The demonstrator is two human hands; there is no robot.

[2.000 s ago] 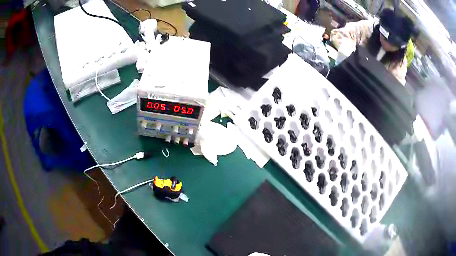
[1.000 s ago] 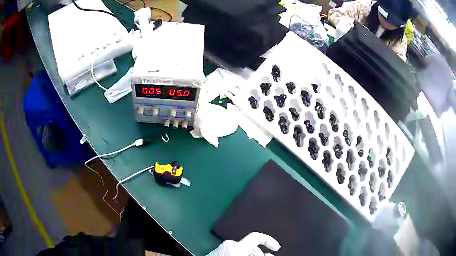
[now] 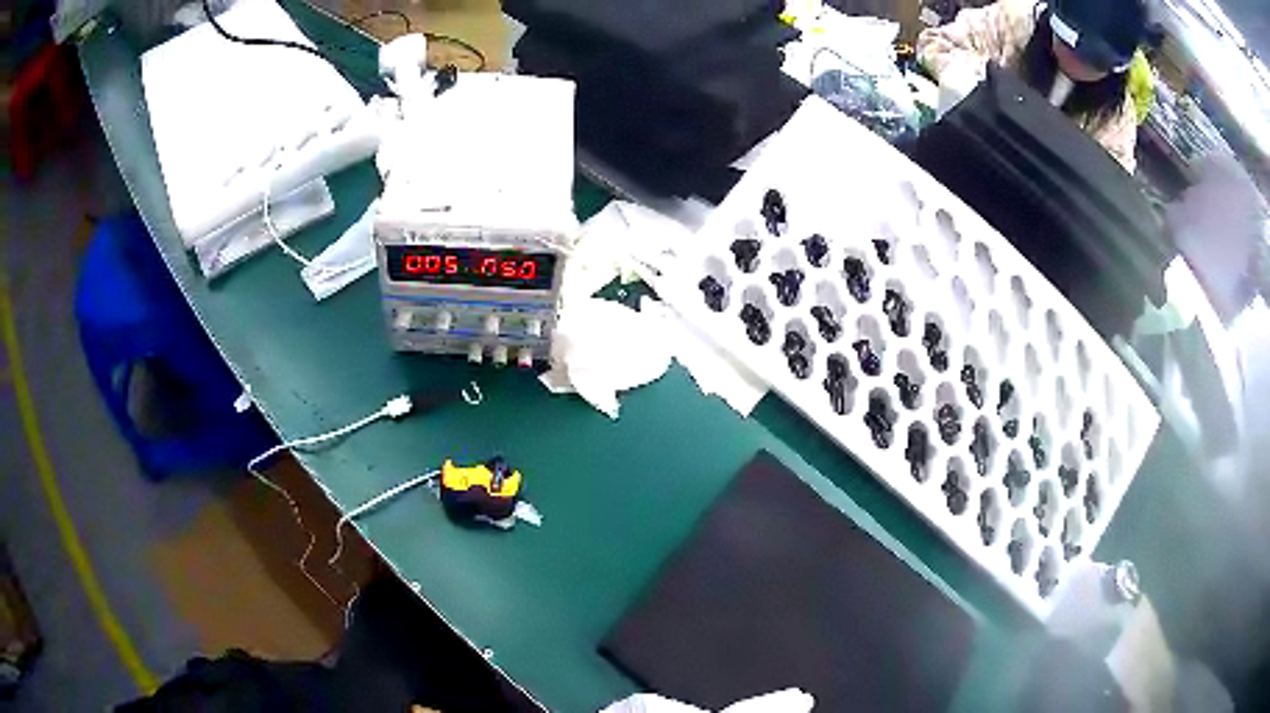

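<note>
My left hand point(image 3: 738, 703), in a white glove, shows only as a strip at the bottom edge, over the near part of the black foam mat point(image 3: 801, 585). It is cut off, so its fingers and anything in them are hidden. My right hand is out of the picture. A yellow-and-black fixture point(image 3: 481, 490) with a white cable lies left of the mat. The large white blister tray point(image 3: 1024, 334) lies beyond the mat to the right; many of its pockets hold small black units point(image 3: 880, 417).
A power supply point(image 3: 471, 288) with lit red digits stands beyond the fixture, with crumpled white wipes point(image 3: 613, 348) beside it. A white device point(image 3: 251, 126) stands far left. Black sheets point(image 3: 655, 98) are stacked behind. A small bottle point(image 3: 1118, 581) is right of the tray. A person point(image 3: 1093, 56) sits across.
The gloved left hand came in at the bottom edge, then sank lower, so less of it shows. The view has shifted slightly. The fixture, tray and power supply stay in place.
</note>
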